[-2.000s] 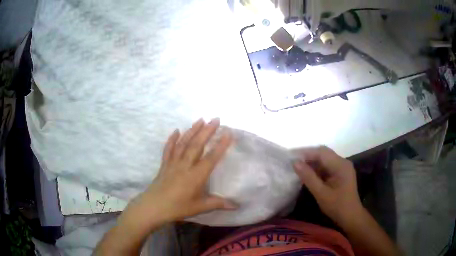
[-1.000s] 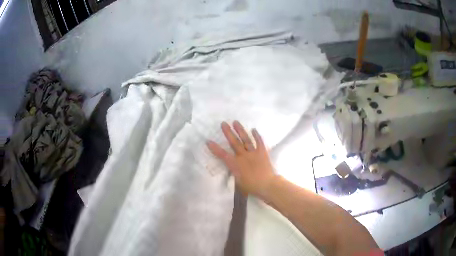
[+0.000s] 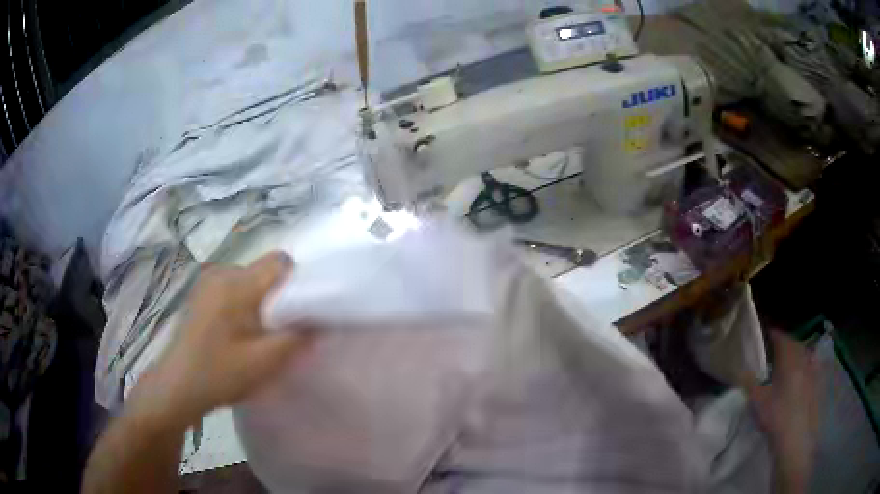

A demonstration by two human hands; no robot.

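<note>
A large pale grey-white cloth (image 3: pixel 386 386) spreads blurred across the front of the sewing machine (image 3: pixel 521 135), its upper part bright under the lamp. My left hand (image 3: pixel 232 328) pinches its left edge between thumb and fingers, just left of the machine's needle end. My right hand (image 3: pixel 786 396) is blurred at the lower right, beside the right end of the cloth; whether it holds cloth cannot be told. The presser foot and needle cannot be made out in the glare.
More pale cloth (image 3: pixel 193 212) lies bunched at the left. Dark green-handled scissors (image 3: pixel 502 201) lie under the machine arm. A red-pink parts box (image 3: pixel 728 217) stands at the right table corner. Khaki bundles (image 3: pixel 762 58) lie behind, and a green-rimmed crate (image 3: pixel 838 352) stands at the lower right.
The view has swung right, showing the whole machine. My right hand has left the cloth's flat surface for the far right. My left hand has come back into view, gripping the cloth's edge.
</note>
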